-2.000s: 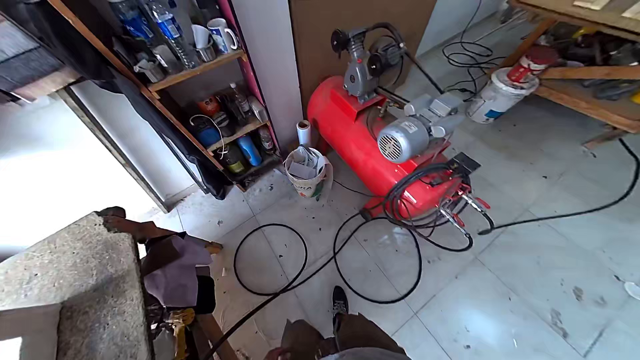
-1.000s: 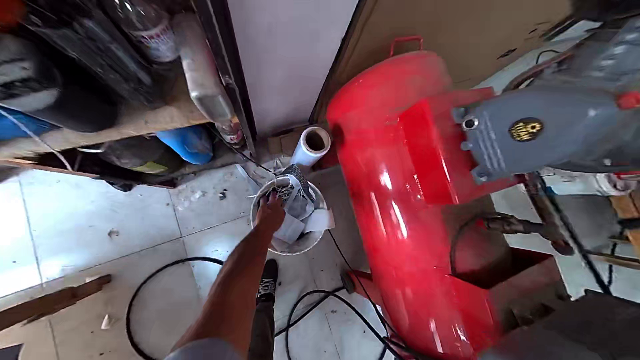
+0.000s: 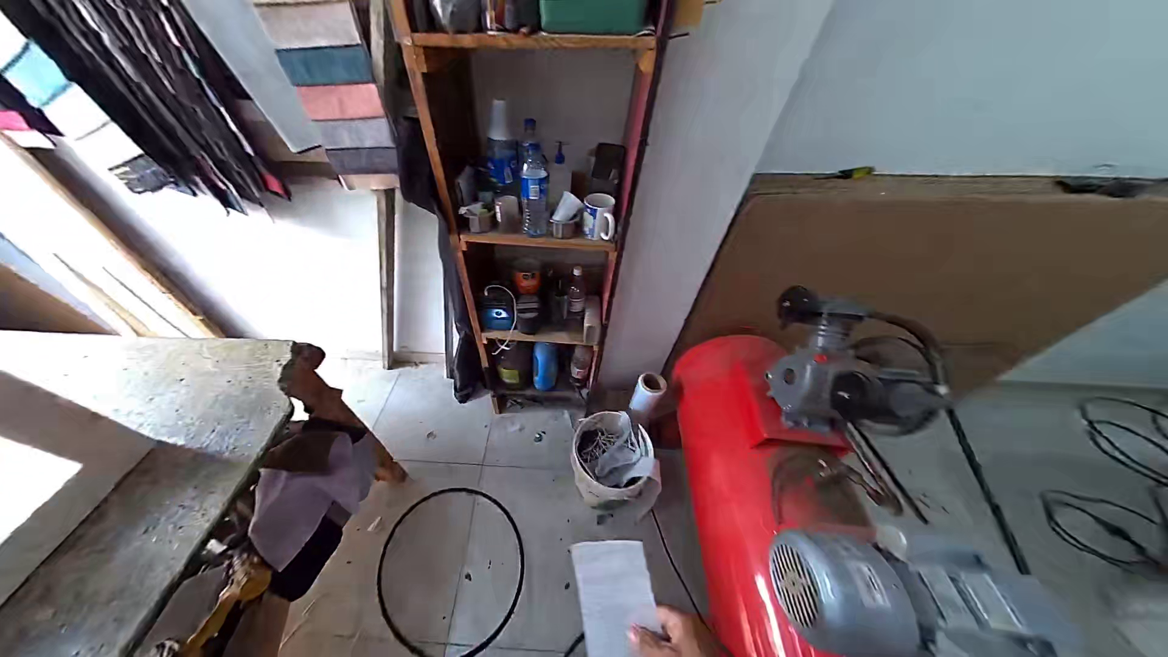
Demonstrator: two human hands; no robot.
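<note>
At the bottom edge, right of the middle, my right hand (image 3: 673,633) grips the lower right side of a flat, pale rectangular sheet or piece (image 3: 616,593) between its fingers; its exact material cannot be told. Only the fingers and part of the hand show. Above it on the tiled floor stands a white bucket (image 3: 598,493) holding crumpled clear plastic and other scraps. A roll of white material (image 3: 648,392) stands upright behind the bucket. My left hand is outside the view.
A red air compressor tank (image 3: 730,474) with a grey motor (image 3: 844,589) stands to the right. A black hose (image 3: 522,557) loops on the floor. Wooden shelves (image 3: 538,242) with bottles and mugs rise behind. A worn workbench (image 3: 210,401) is at left.
A hand was in the bucket one second ago; now my right hand is away from it, holding the pale piece. The view has swung up and back.
</note>
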